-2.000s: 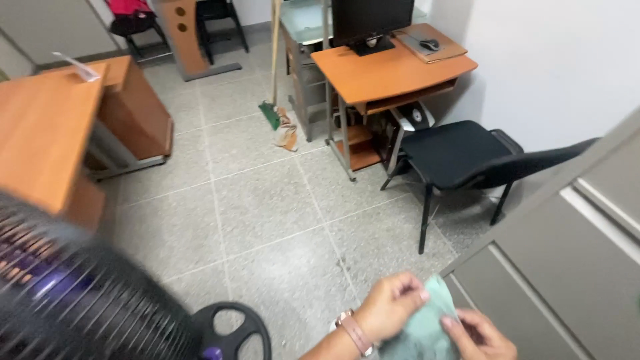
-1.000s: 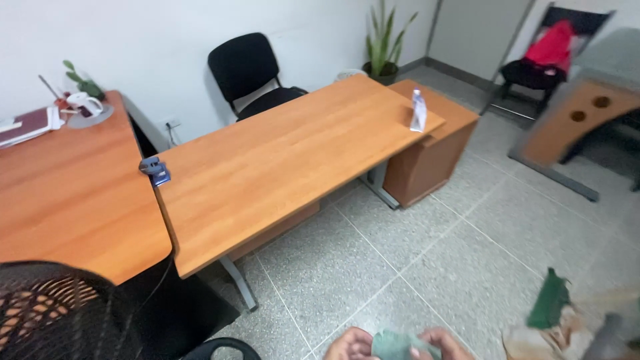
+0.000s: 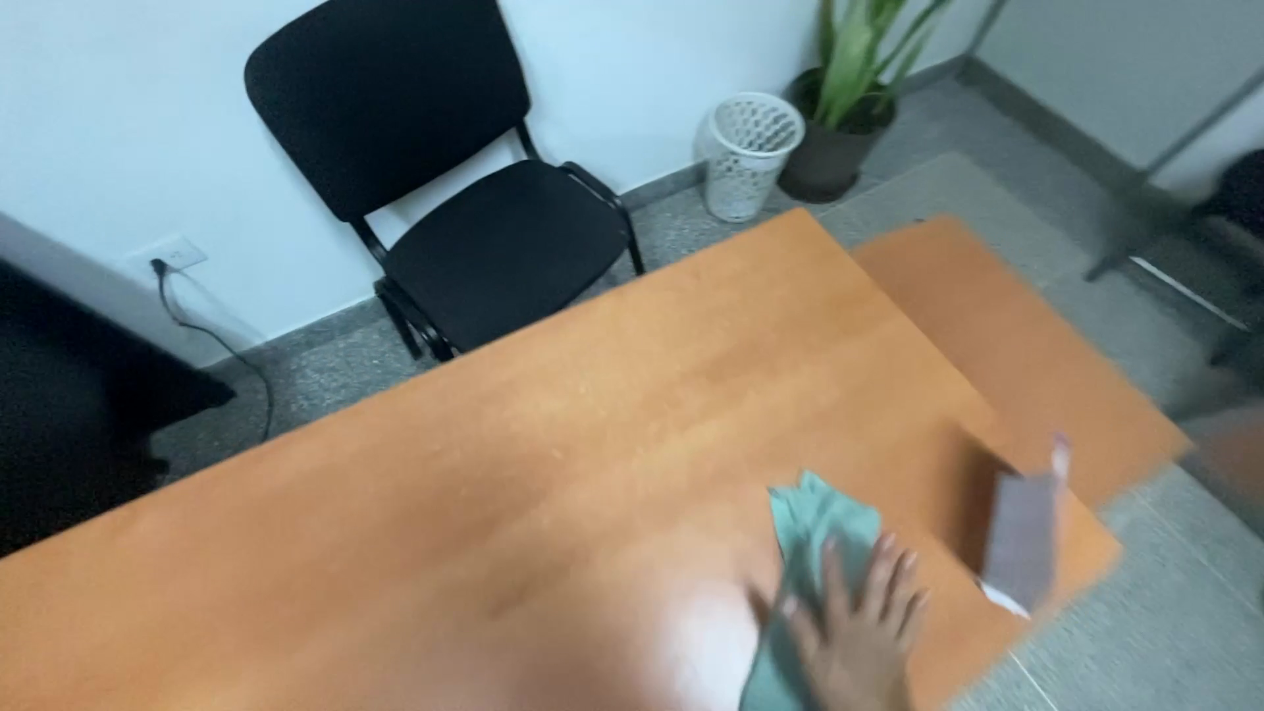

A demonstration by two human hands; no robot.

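The wooden desk fills the lower half of the head view. My right hand lies flat on a crumpled green cloth near the desk's right end, its fingers spread over the cloth and not closed around it. The cloth reaches past the fingertips and runs down to the lower edge of the view. To the right of the hand, a blurred greyish card-like object stands on the desk; its exact kind cannot be told. My left hand is out of view.
Behind the desk stands a black chair. A white perforated wastebasket and a potted plant are by the wall. A lower wooden cabinet adjoins the desk's right side. A black cord hangs from a wall outlet.
Both hands were on the cloth above the floor; now the cloth is on the desk under my right hand, and my left hand has left the view. The view has swung left and closer to the desk.
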